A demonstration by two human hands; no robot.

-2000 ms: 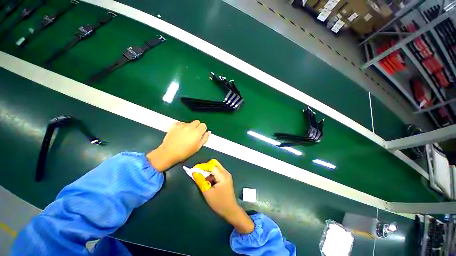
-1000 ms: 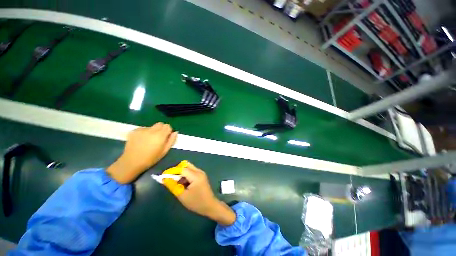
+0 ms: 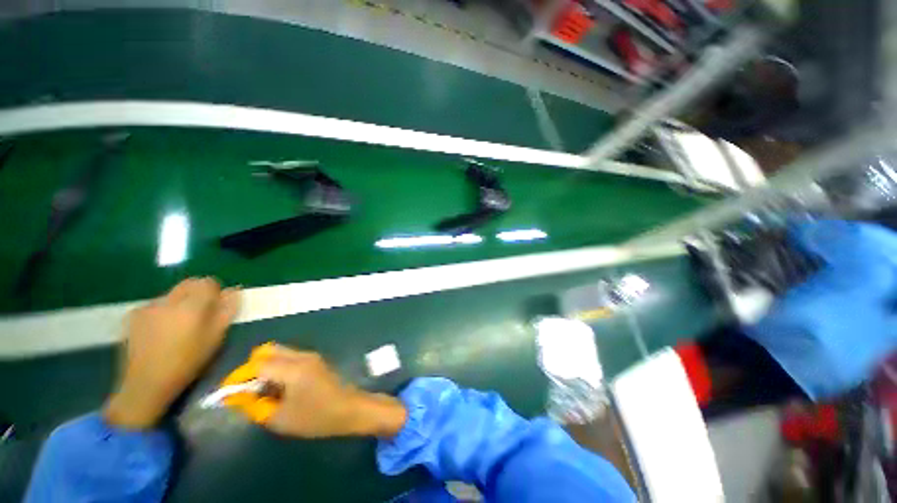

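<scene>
My right hand point(image 3: 295, 393), with yellow-orange finger cots, pinches a small white wiping cloth point(image 3: 224, 395) above the dark green bench. My left hand point(image 3: 175, 344) rests at the near cream rail, knuckles up; its fingertips are hidden, so whether it holds anything cannot be told. One watch bundle point(image 3: 305, 206) lies on the green conveyor belt beyond my hands. A second watch bundle point(image 3: 484, 199) lies farther right. A single smartwatch point(image 3: 67, 201) lies blurred at the belt's left. A white pad point(image 3: 383, 360) lies right of my right hand.
A clear plastic bag with white contents point(image 3: 568, 356) and a small bottle-like item with a shiny top point(image 3: 626, 289) lie on the bench at right. A blue-sleeved person point(image 3: 836, 295) is at the right edge. Metal posts and a rack with red items stand at the upper right.
The view has swung right, bringing the blue-sleeved person further in and leaving the lone strap at the left mostly out of view. My right hand still pinches the cloth; my left stays by the rail.
</scene>
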